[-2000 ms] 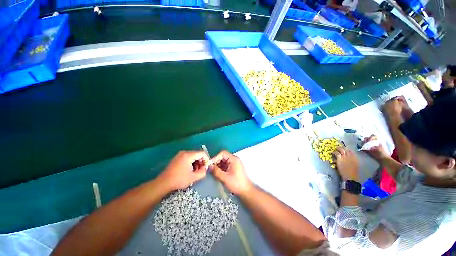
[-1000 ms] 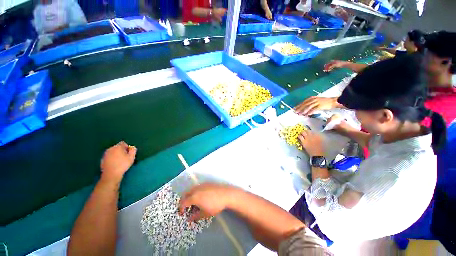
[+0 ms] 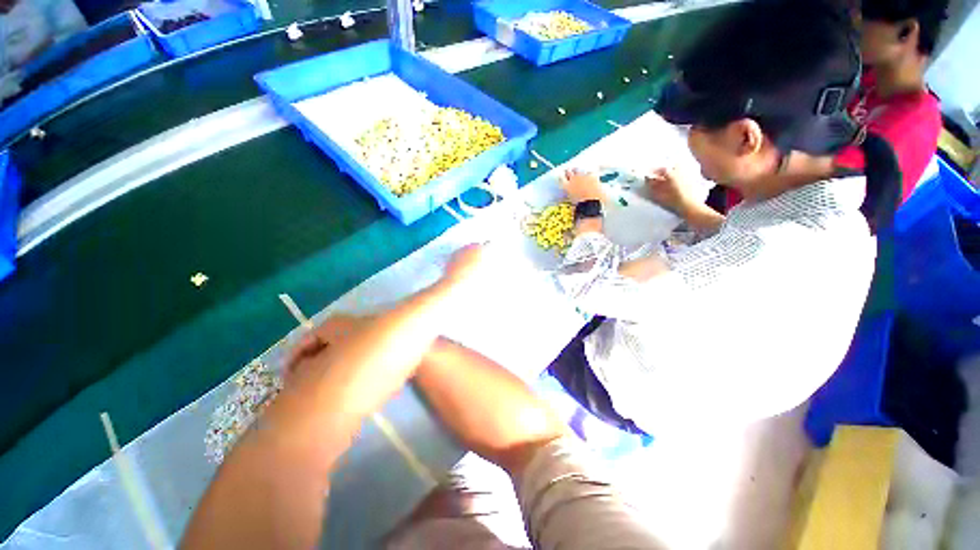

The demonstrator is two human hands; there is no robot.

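Observation:
Whitish small parts lie in a loose pile (image 3: 242,414) on the grey-white table cover (image 3: 398,430), partly hidden by my left forearm. My left hand (image 3: 469,263) is stretched out to the right over the cover, washed out by glare; its fingers and any content cannot be made out. My right hand (image 3: 314,346) is at the pile's right edge, fingers bent down, partly hidden behind my left arm; whether it holds a part cannot be told. My forearms cross. A single pale piece (image 3: 199,279) lies on the green belt (image 3: 140,312).
A blue tray (image 3: 414,204) with yellow and white parts stands on the belt, a white ring-shaped item (image 3: 475,199) at its near corner. A neighbour in a striped shirt (image 3: 741,269) works right beside me at a yellow pile (image 3: 551,226). Tape strips (image 3: 134,483) cross the cover.
My left hand has moved from above the belt to the far right, across my right arm. A pale piece now shows on the belt. The view has turned right.

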